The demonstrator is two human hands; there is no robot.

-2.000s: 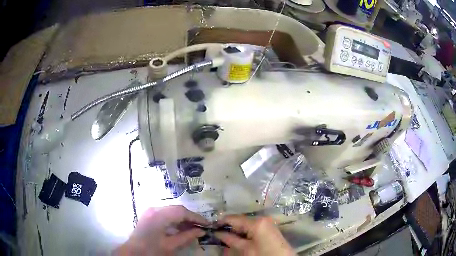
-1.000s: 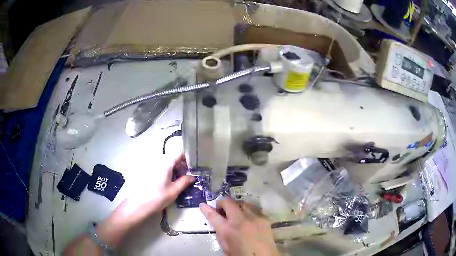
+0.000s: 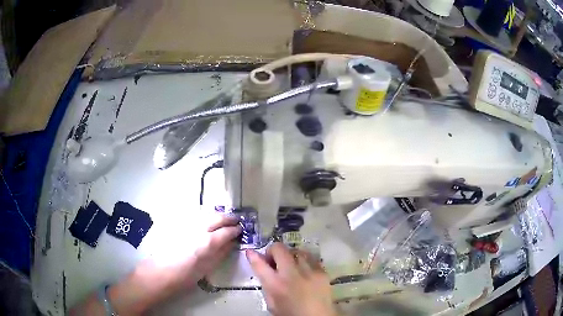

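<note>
A small black label point(image 3: 247, 229) lies under the needle area at the left end of the cream sewing machine point(image 3: 383, 145). My left hand point(image 3: 217, 242) is at the label's left side, its fingertips on the label's edge. My right hand point(image 3: 295, 278) is just right of and below the label, index fingertip at its lower edge. The needle and presser foot are mostly hidden by the machine head. Two stacks of black labels, one plain-looking point(image 3: 91, 223) and one with white lettering point(image 3: 129, 224), lie on the table to the left.
A gooseneck lamp point(image 3: 96, 162) hangs over the left of the table. A clear plastic bag point(image 3: 412, 253) with black items and a red-handled tool point(image 3: 485, 245) lie below the machine arm. A control panel point(image 3: 506, 89) stands at the back right, cardboard point(image 3: 197, 31) at the back.
From two seconds ago, both hands have gone from the table's front edge to the needle area with the label. In the last second my left fingers have shifted, and the label now sits further right.
</note>
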